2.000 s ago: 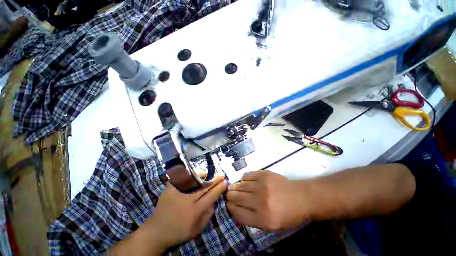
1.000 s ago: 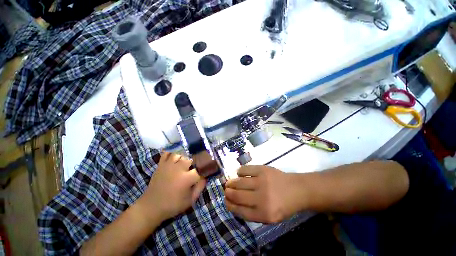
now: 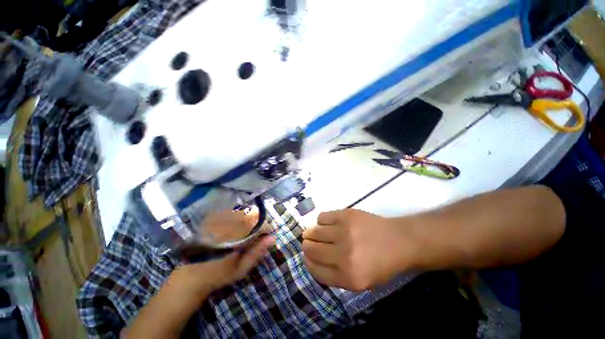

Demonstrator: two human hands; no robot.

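Note:
The plaid shirt fabric (image 3: 265,301) lies under the end of the white sewing machine (image 3: 232,40) and hangs over the table's front edge. My left hand (image 3: 219,248) lies on the fabric left of the needle area, partly hidden behind the curved chrome ring (image 3: 263,215); its visible fingers point toward the needle area. My right hand (image 3: 355,248) is curled, its fingertips pinching the fabric's right edge just in front of the small metal parts (image 3: 285,189). The needle itself cannot be made out.
Thread snips (image 3: 424,165), a thin dark sliver (image 3: 351,145) and a black flat rectangle (image 3: 408,124) lie right of the needle area. Scissors (image 3: 531,99) lie farther right. A grey post (image 3: 93,89) juts from the machine head. Brown cardboard (image 3: 60,245) is at the left.
The view has shifted and the machine head looks larger. The chrome ring now appears wider and turned. My left hand lies flatter, with its fingers stretched toward the needle area; my right hand keeps its pinch.

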